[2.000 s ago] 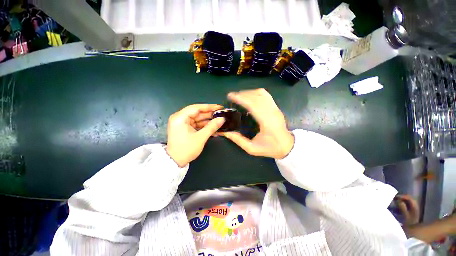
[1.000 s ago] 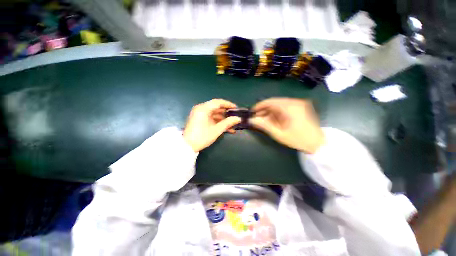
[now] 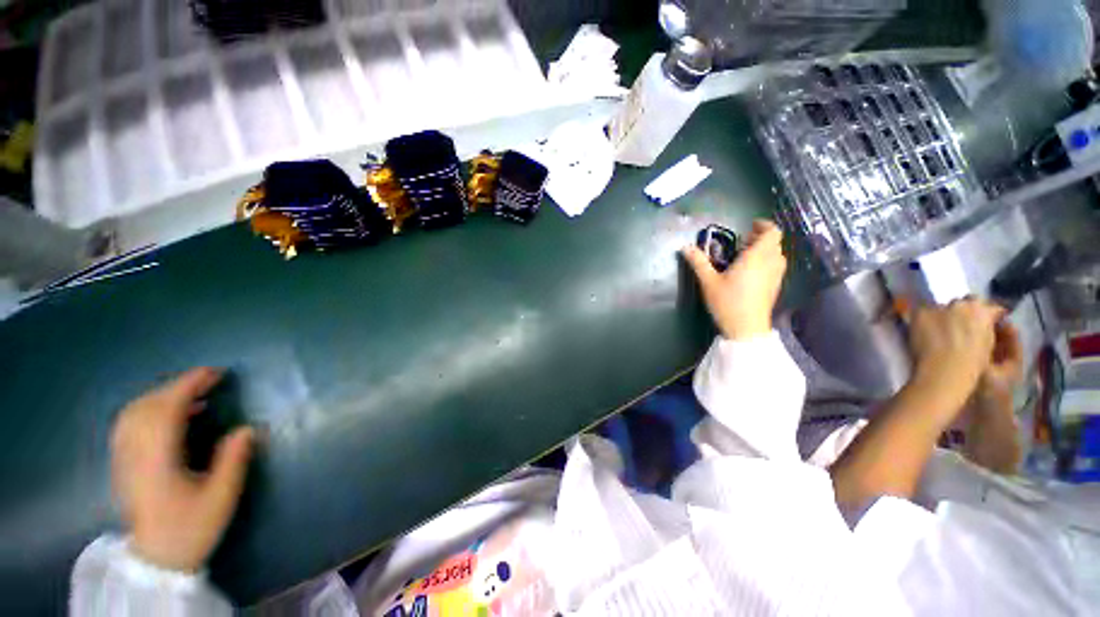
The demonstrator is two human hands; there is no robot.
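Note:
A small dark watch case (image 3: 718, 246) with a thin shiny rim is at the right part of the green bench. My right hand (image 3: 744, 281) is around it, thumb at its left and fingers at its right. I cannot tell whether they grip it. My left hand (image 3: 181, 470) is at the far left over the bench, thumb and fingers apart. A dark patch shows between them; I cannot tell whether it is an object or shadow. Three black stacks of screen modules (image 3: 316, 205) (image 3: 422, 181) (image 3: 519, 187) with gold tails stand along the bench's back edge.
A white compartment tray (image 3: 278, 103) is behind the rail. A white bottle (image 3: 657, 111), crumpled wipes (image 3: 579, 166) and a white strip (image 3: 678, 180) are back right. Clear blister trays (image 3: 862, 157) lie at the right. Another person's hands (image 3: 959, 344) are beyond. Thin rods (image 3: 103, 272) lie back left.
My hands were together on a dark piece at the centre. They have parted, left hand to the far left, right hand to the watch case at the right. The view has turned right.

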